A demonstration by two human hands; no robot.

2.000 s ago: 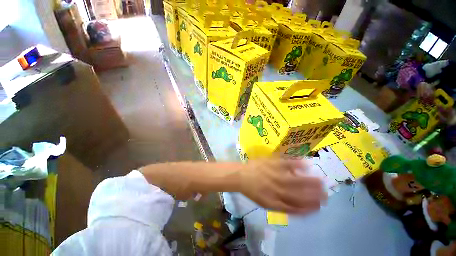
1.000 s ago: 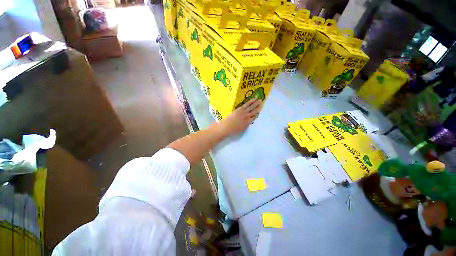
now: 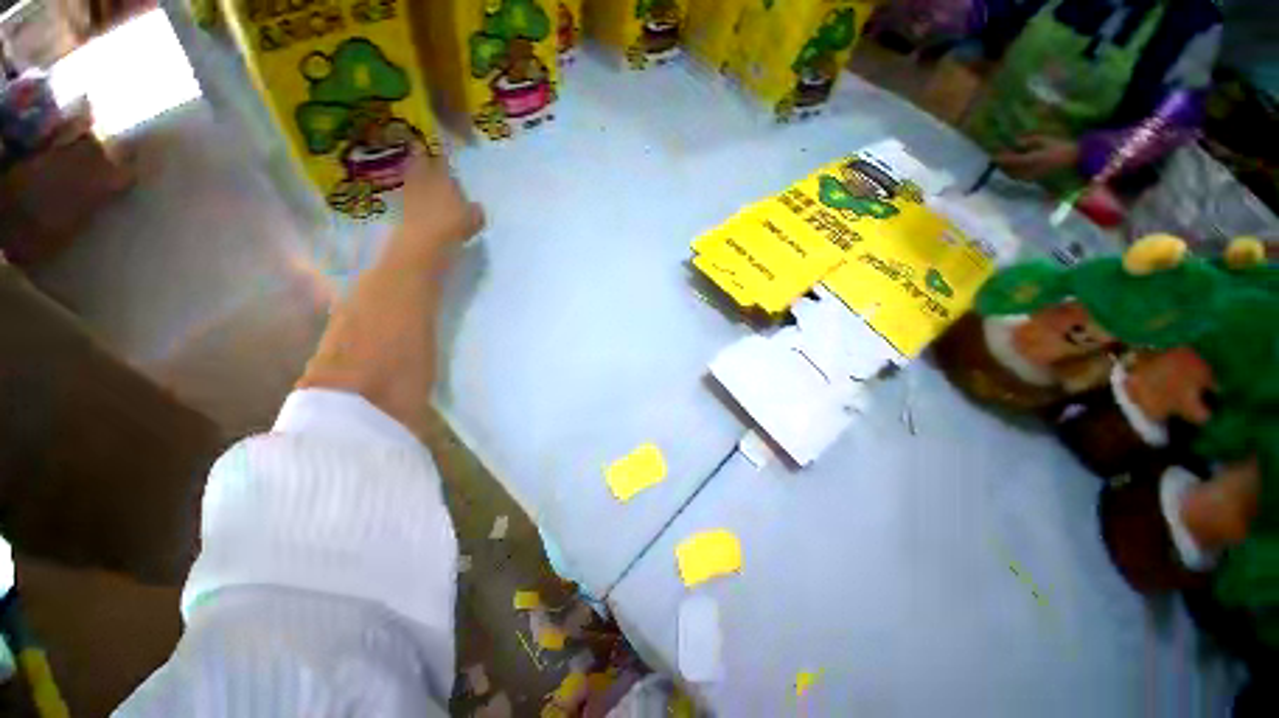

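Note:
My left hand (image 3: 432, 211) is at the lower right edge of a yellow gift box (image 3: 337, 105) at the upper left. Its thumb is spread to the right; its fingers are blurred against the box, with no grip around it visible. The box stands upright, its top cut off by the frame. My right hand is not in view. Flat yellow box blanks (image 3: 898, 288) with white flaps (image 3: 793, 393) lie right of the centre. Plush tree toys (image 3: 1122, 316) with green crowns and brown pots lie at the right edge.
More upright gift boxes (image 3: 505, 70) stand along the back of the pale table (image 3: 561, 323). Small yellow pieces (image 3: 708, 557) and a white strip (image 3: 699, 638) lie near the front. Scrap litters the floor at the table's edge. Another person's hand (image 3: 1041, 154) is at the upper right.
The view has turned down and right. My left hand first moved from the near box to the row's front box, and is now at its lower right edge. That box joined the left row.

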